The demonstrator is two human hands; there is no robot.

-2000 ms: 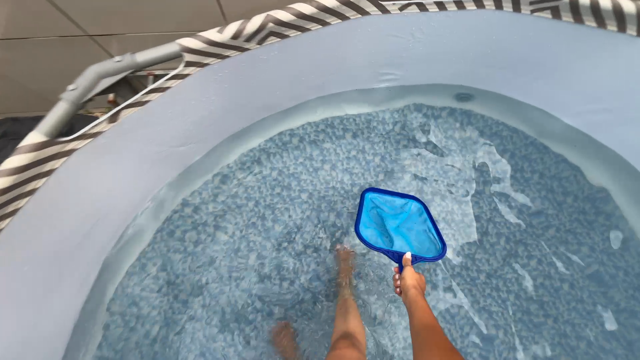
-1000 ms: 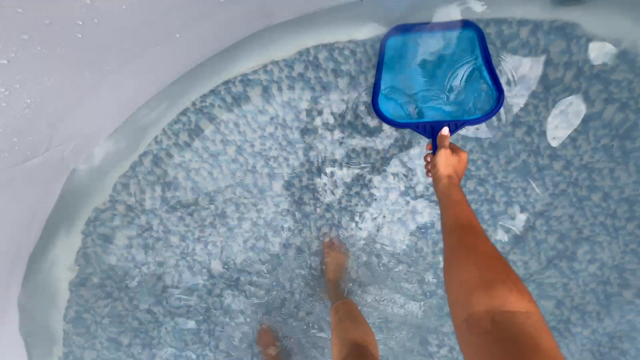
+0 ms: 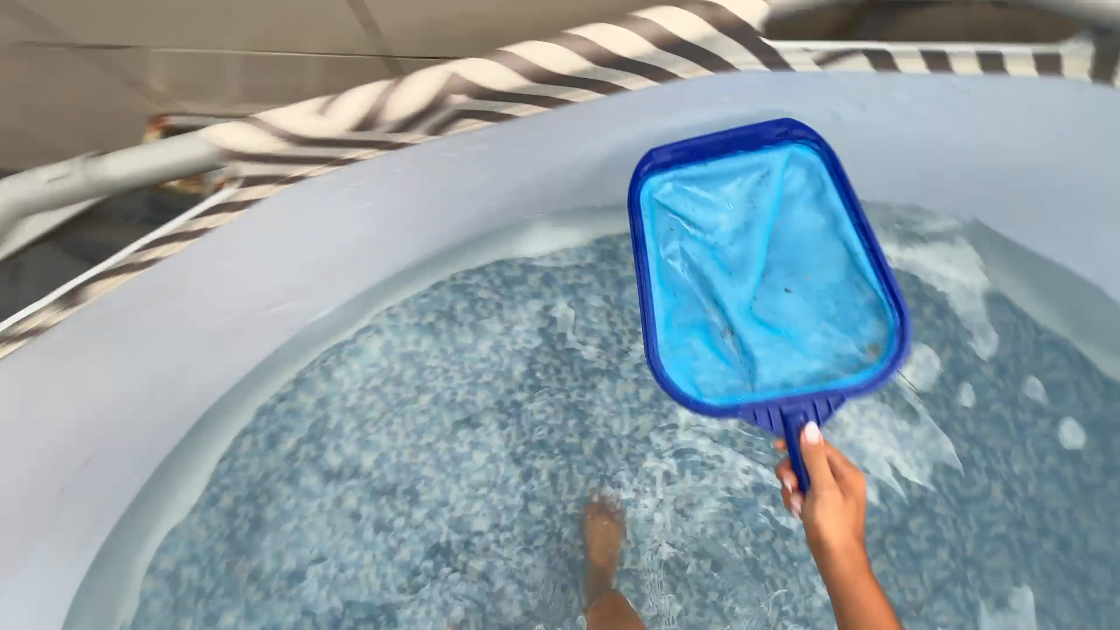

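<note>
My right hand point(image 3: 827, 494), at the lower right, is closed round the short handle of a blue pool skimmer net point(image 3: 770, 271), with the thumb on top. The net's dark blue frame is held up above the water, and its light blue mesh sags inside. Small dark specks lie on the mesh, with a brownish spot near its lower right corner. Below and around it is the pool water point(image 3: 420, 437) over a blue mosaic-patterned floor. My left hand is out of view.
The pale pool wall point(image 3: 289, 254) curves round the water, topped by a striped brown and cream cover point(image 3: 490, 87). A grey metal frame tube point(image 3: 105, 175) stands at the upper left, before large tiles point(image 3: 219, 52). A bare foot point(image 3: 604, 534) is under the water at the lower middle.
The skimmer net was at the water about a second ago and is now raised above it, still in my right hand. The view has shifted, so the pool's rim shows again.
</note>
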